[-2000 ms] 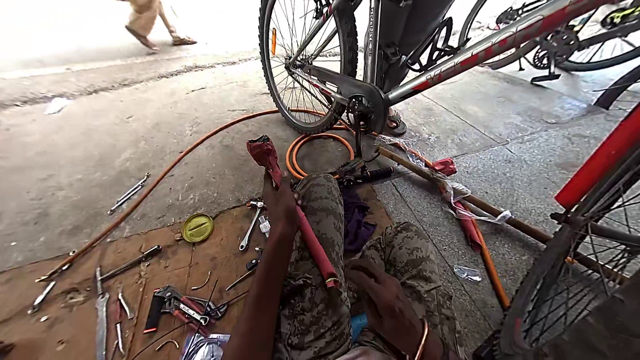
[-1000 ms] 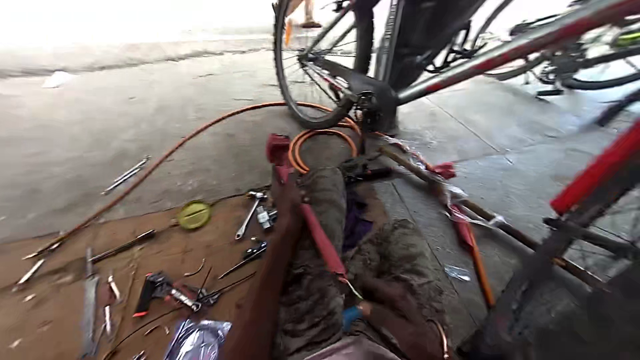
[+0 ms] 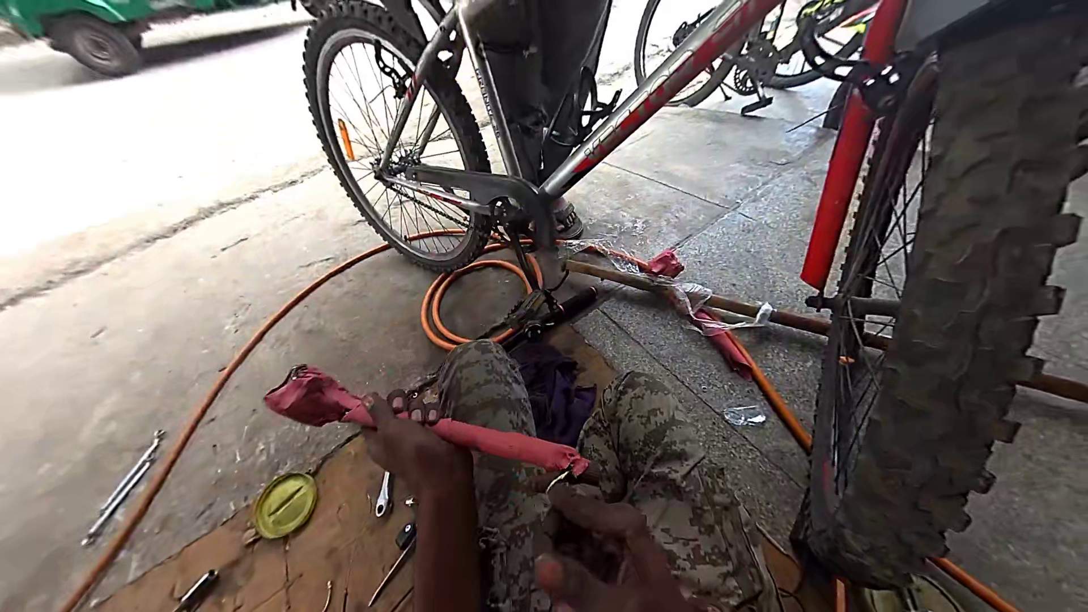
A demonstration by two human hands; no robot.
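My left hand (image 3: 416,450) is closed around a long tool-like object wrapped in red material (image 3: 501,440), its wide bundled head pointing left. The wrapped end reaches over my knees, where a thin pale strip (image 3: 558,478) hangs from it. Just below that end is my right hand (image 3: 603,544), palm up with fingers curled; whether it holds anything I cannot tell. A dark purple cloth (image 3: 554,395) lies between my knees in camouflage trousers.
A silver and red bicycle (image 3: 646,106) stands ahead, a knobby tyre (image 3: 969,280) close at right. An orange hose (image 3: 242,361) coils on the ground by a wooden pole (image 3: 731,304). A yellow lid (image 3: 286,505), a spanner (image 3: 383,495) and a screwdriver (image 3: 398,557) lie near my left hand.
The red-wrapped object has swung from steeply slanted to nearly level, its head now at the left. The walking person's legs have gone from view; a green vehicle shows at the upper left.
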